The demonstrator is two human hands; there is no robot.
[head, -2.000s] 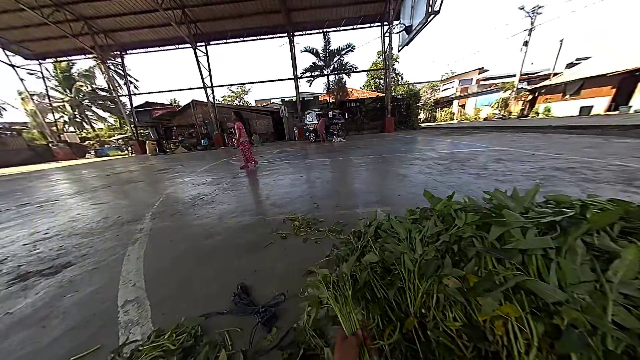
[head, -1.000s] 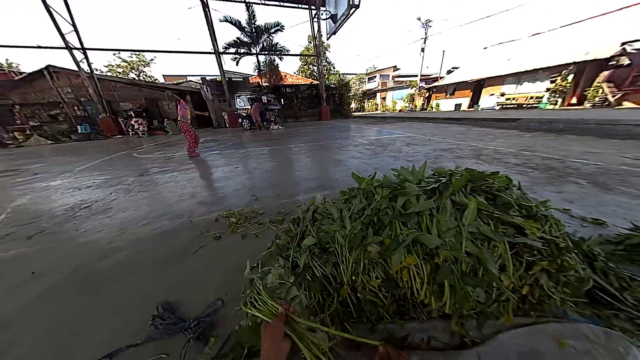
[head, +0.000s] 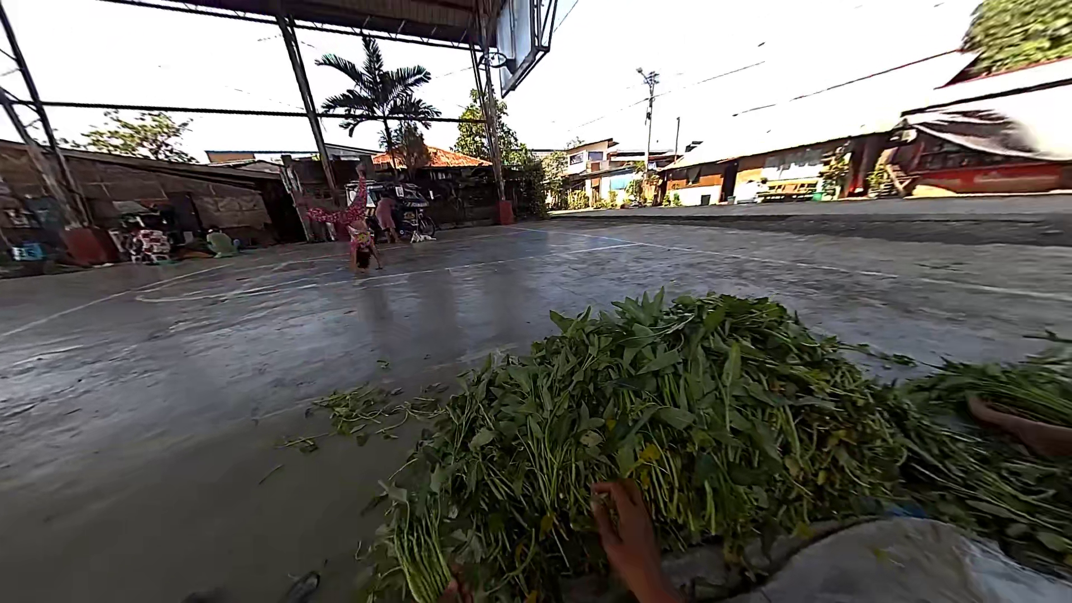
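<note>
A large heap of leafy green vegetable stems [head: 670, 402] fills the lower middle and right of the head view. At the bottom edge, my left hand [head: 456, 584] is mostly cut off and closed around a bunch of pale green stems [head: 416, 548] at the heap's near left side. My right hand [head: 624, 532] reaches up to the front of the heap, its fingers bent close to the stems and some yellow leaves; whether it grips any stem is unclear.
Loose sprigs [head: 364, 412] lie on the concrete court left of the heap. A pale sack [head: 896, 561] is at bottom right. Another person's limb [head: 1022, 427] touches greens at the right edge. Farther off, a person in red patterned trousers [head: 352, 213] is upside down, hands toward the floor.
The distant person in red patterned trousers was upright and is now upside down. My right hand has come up to the heap's front, away from my left hand. The view has turned right.
</note>
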